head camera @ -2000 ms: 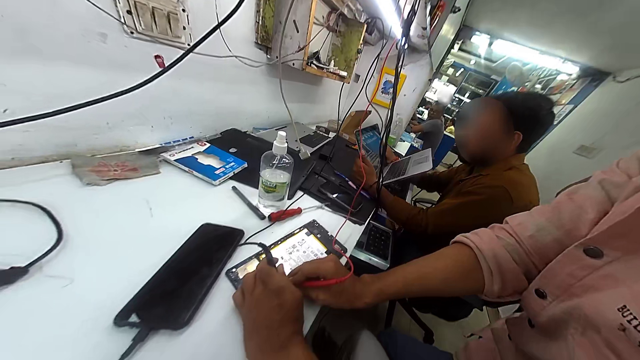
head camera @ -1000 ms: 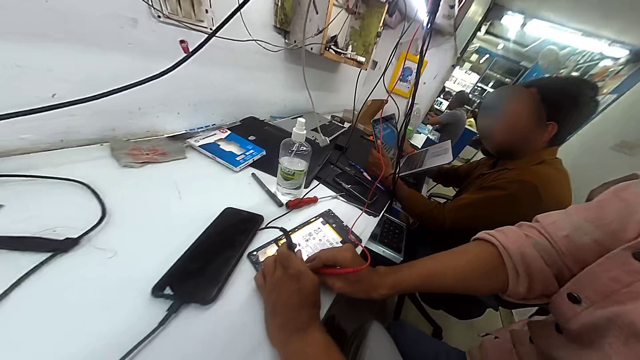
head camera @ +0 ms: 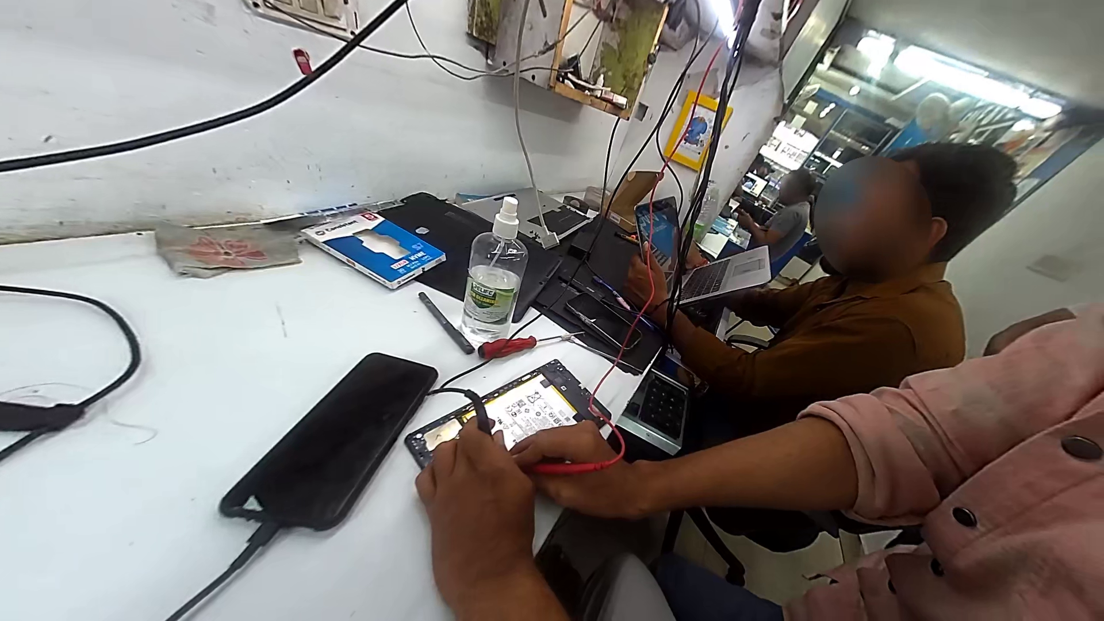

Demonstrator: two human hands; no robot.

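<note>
My left hand [head camera: 479,500] is closed on a black test probe [head camera: 477,410], whose tip is hidden near the lower left part of an opened device [head camera: 565,392] with a white labelled battery [head camera: 528,410]. Beside it, my right hand [head camera: 591,470] holds a red test probe [head camera: 569,467]; its tip is hidden by the fingers. Both hands rest at the device's near edge and nearly touch. Left of them lies a black smartphone [head camera: 332,440] with a cable plugged in. Just beyond the device are a red-handled screwdriver [head camera: 509,347] and a black pen-like tool [head camera: 445,323].
A clear spray bottle [head camera: 494,280] stands behind the screwdriver. Farther back lie a blue and white box [head camera: 375,250] and black laptop parts [head camera: 457,233]. Hanging cables [head camera: 703,164] cross the view. A person [head camera: 828,336] sits at the right with a laptop [head camera: 724,274].
</note>
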